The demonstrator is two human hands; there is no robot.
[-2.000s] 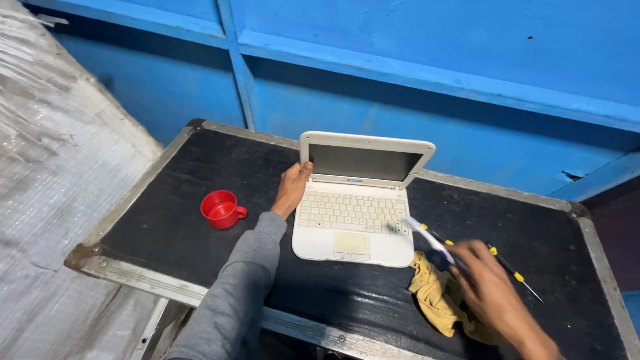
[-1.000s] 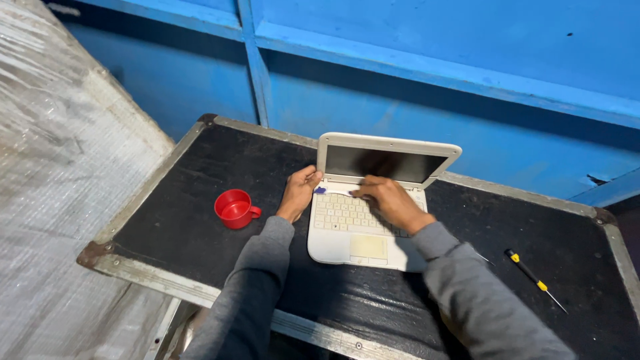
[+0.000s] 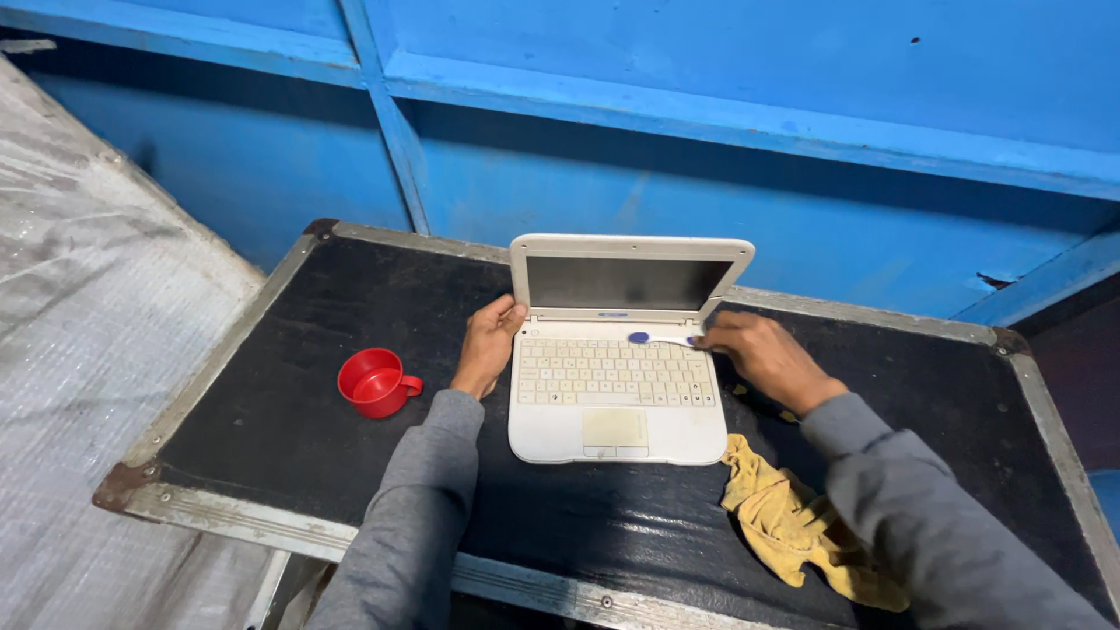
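A small white laptop stands unfolded on the black table, its dark screen tilted back. My left hand grips the laptop's left side near the hinge, thumb at the lower corner of the screen frame. Between the fingers of my right hand is a white and blue toothbrush, its head over the top rows of keys, right of the middle. A red plastic cup stands left of my left hand. Below my right forearm lies a crumpled yellow cloth, partly hidden by the sleeve.
The black table has a metal edge with worn corner pieces. Behind it rises a blue wall with a ledge. Whitish sheeting covers the left side. Yellow and black tool parts show beneath my right wrist.
Two seconds ago my right hand held the toothbrush above the cloth; one second ago it was over the keyboard's upper left. It has since moved right along the keys. My left hand stays at the laptop's left side.
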